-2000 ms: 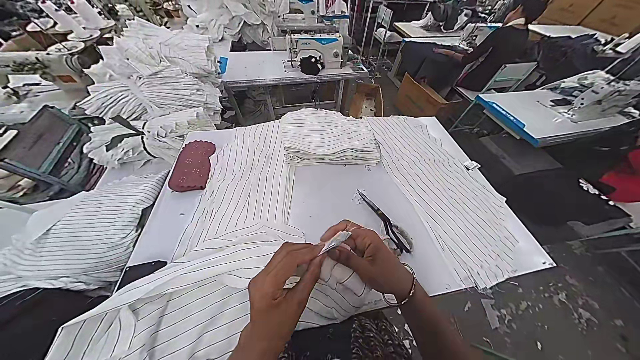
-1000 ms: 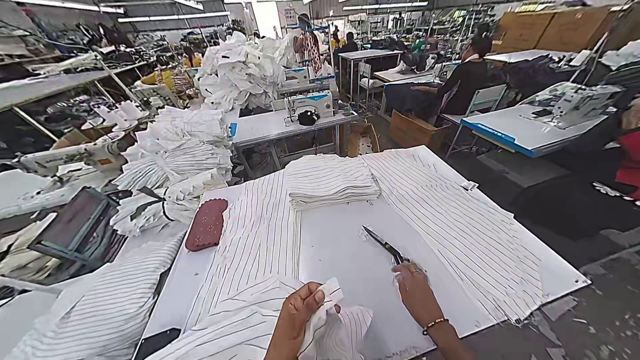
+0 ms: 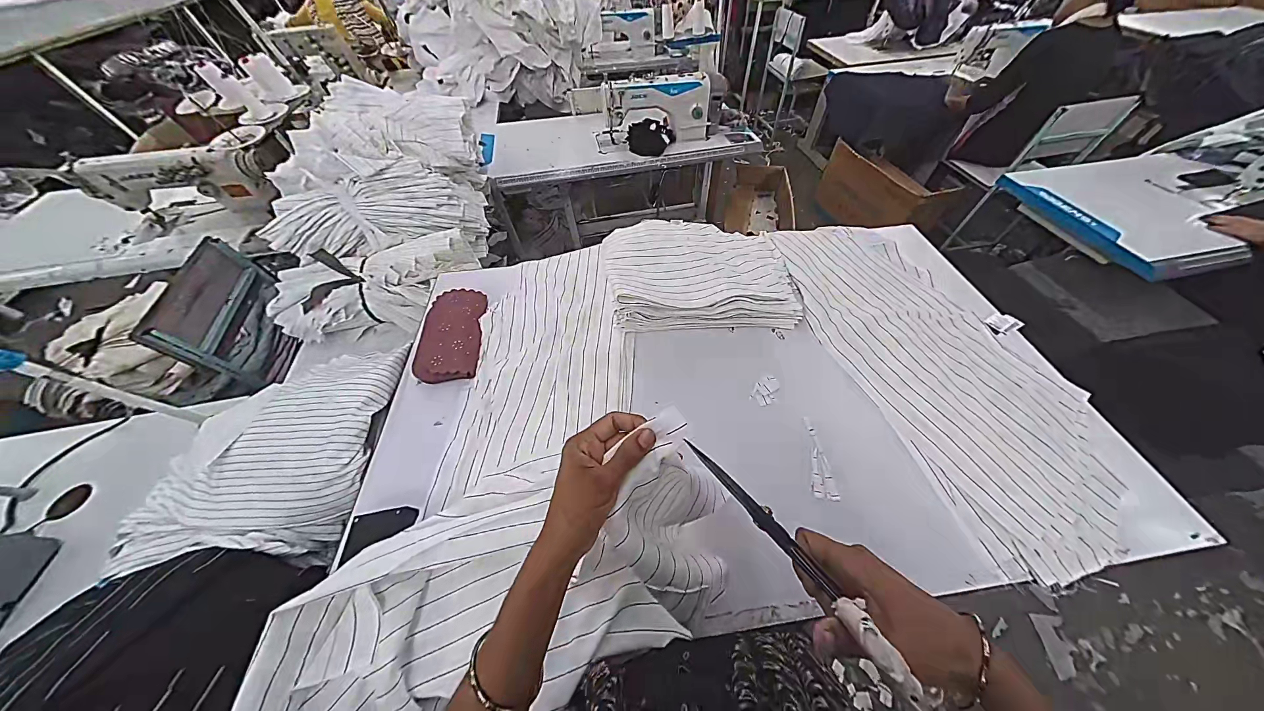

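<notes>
My left hand [image 3: 597, 474] pinches an edge of white striped fabric [image 3: 464, 563], whose loose part drapes over the table's near left side. My right hand [image 3: 879, 602] grips dark-bladed scissors [image 3: 755, 509] by handles that look wrapped in pale cloth. The blade tips are close to the fabric edge at my left fingers; whether they touch it I cannot tell. Beyond my hands, a folded stack of striped fabric [image 3: 706, 276] lies on the white table [image 3: 859, 504]. Layered striped panels [image 3: 948, 395] spread to its right, and more [image 3: 553, 365] to its left.
A maroon case [image 3: 450, 336] lies at the table's left edge. Small white scraps [image 3: 820, 464] are on the tabletop. Fabric bundles [image 3: 365, 207] are piled on the left. A sewing machine [image 3: 657, 109] and cardboard boxes [image 3: 869, 188] stand behind. A seated person [image 3: 1047, 89] is at the back right.
My right hand has taken up the scissors, which lay on the table in the earlier frames, and brought them to the fabric at my left hand. The view has tilted down since one second ago.
</notes>
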